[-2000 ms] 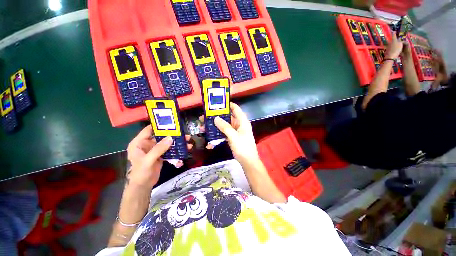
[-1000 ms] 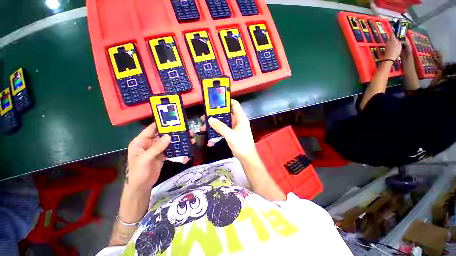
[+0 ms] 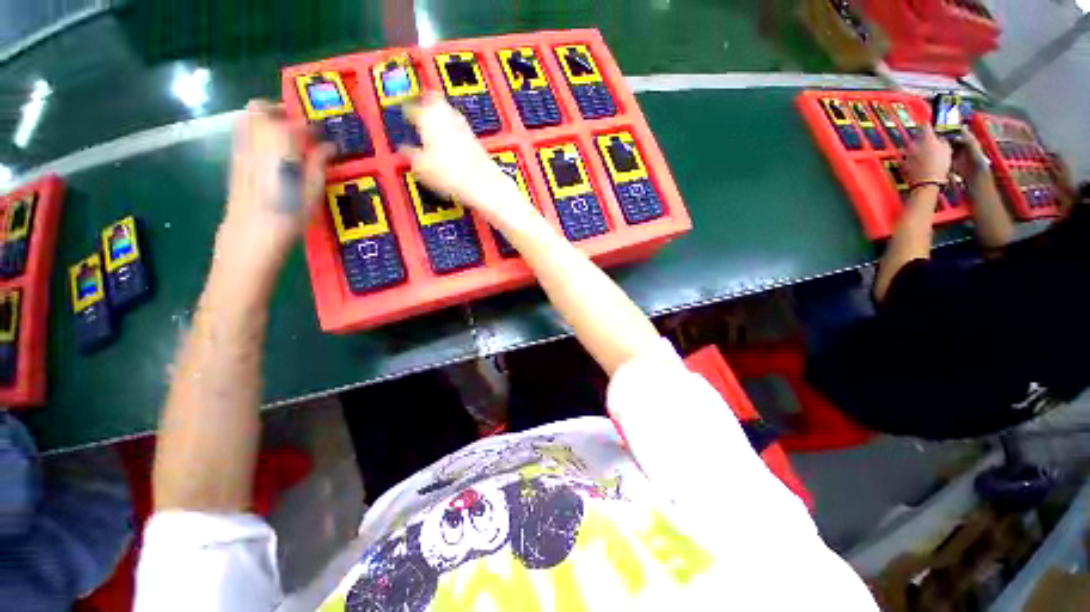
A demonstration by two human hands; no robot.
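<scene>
The red-orange phone tray (image 3: pixel 502 265) lies on the green bench with a keypad phone in each pocket. The two phones in the top-left pockets, the leftmost phone (image 3: pixel 323 96) and the phone beside it (image 3: pixel 396 81), have lit screens; the other screens look dark. My left hand (image 3: pixel 273 173) is motion-blurred at the tray's left edge, beside the leftmost phone; its grip is unclear. My right hand (image 3: pixel 452 153) is over the tray, fingers apart at the lower right of the second phone, partly covering phones in the lower row. It appears to hold nothing.
Two loose phones (image 3: pixel 123 263) lie left of the tray, and another red tray (image 3: pixel 43 293) stands at the far left edge. At the right, a person in black (image 3: pixel 956 317) holds a phone over another phone tray (image 3: pixel 851 167). A red box (image 3: pixel 717 377) is below the bench edge.
Both hands have moved forward from the bench edge to the tray. The two phones are out of their earlier hold, and two lit phones now fill the top-left pockets. The view has shifted.
</scene>
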